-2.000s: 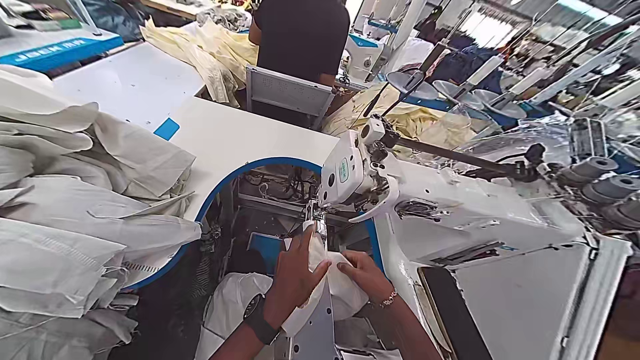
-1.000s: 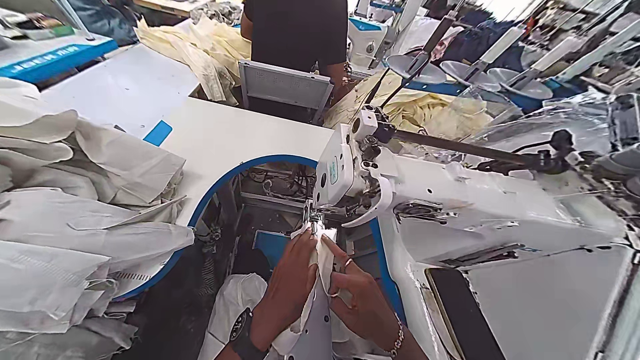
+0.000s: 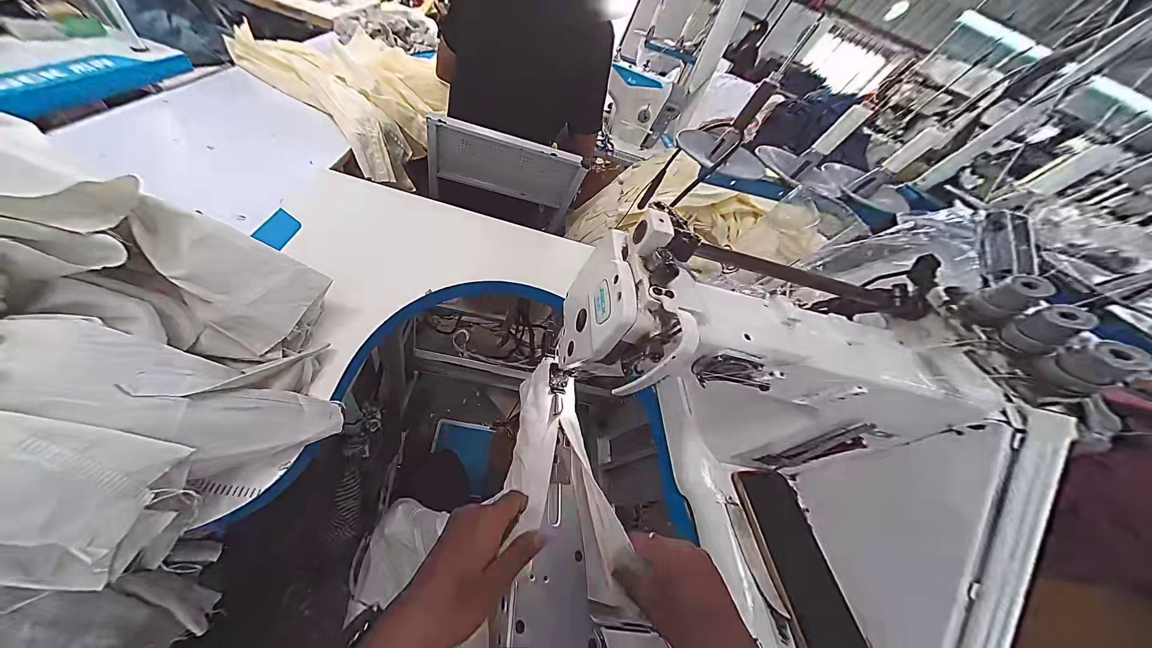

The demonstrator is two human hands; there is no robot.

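Note:
A strip of white fabric [image 3: 535, 441] runs from under the presser foot of a white industrial sewing machine [image 3: 601, 310] toward me, parting into two edges over the narrow metal arm [image 3: 551, 576]. My left hand [image 3: 481, 549] grips the left edge between thumb and fingers. The right edge is pinched by my right hand [image 3: 661, 576], whose fingertips are partly hidden by the cloth. Both hands are well below the needle area, one on each side of the arm.
White fabric pieces [image 3: 180, 369] are heaped on the left of the table [image 3: 396, 220]. A dark flat object [image 3: 796, 558] lies on the machine bed at right. Thread cones [image 3: 1048, 326] stand far right. Beyond the table, a person [image 3: 531, 72] sits by a metal chair back [image 3: 504, 162] and cream fabric [image 3: 360, 85].
Both hands have moved back from the needle area toward me and apart. The fabric, bunched under the fingers before, now stretches in two edges between the presser foot and my hands.

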